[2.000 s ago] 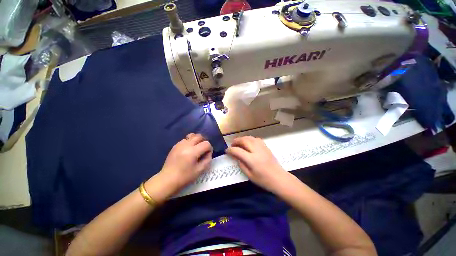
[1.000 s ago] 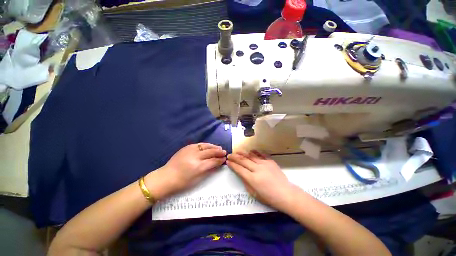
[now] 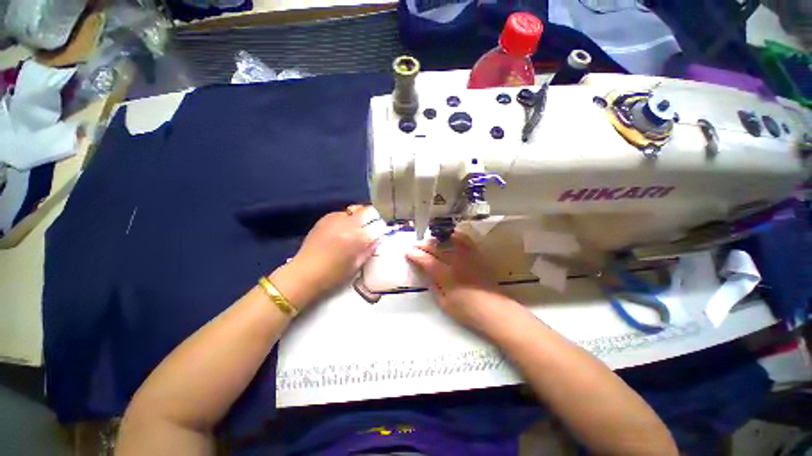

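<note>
A large dark navy fabric panel (image 3: 214, 178) lies flat left of and behind the machine head. My left hand (image 3: 334, 245) is at the needle area's left, its fingertips on the cloth edge close to the presser foot (image 3: 418, 229); its fingertips are partly blurred by the bright light, so its grip cannot be told. My right hand (image 3: 454, 267) is just right of the presser foot under the head, its fingers reaching to the lit bed; what they touch is not clear. The white HIKARI sewing machine (image 3: 570, 165) stands over both.
Blue-handled scissors (image 3: 639, 303) and a curled white strip (image 3: 735, 287) lie under the arm at right. Pale scraps (image 3: 548, 258) lie nearer the needle. A printed scale (image 3: 383, 374) runs along the front edge. A red-capped bottle (image 3: 512, 55) stands behind; plastic and white scraps (image 3: 40, 116) lie at left.
Both hands have moved away from me, up to the needle. The cloth's near edge has moved back, uncovering the pale bed and a slide plate edge.
</note>
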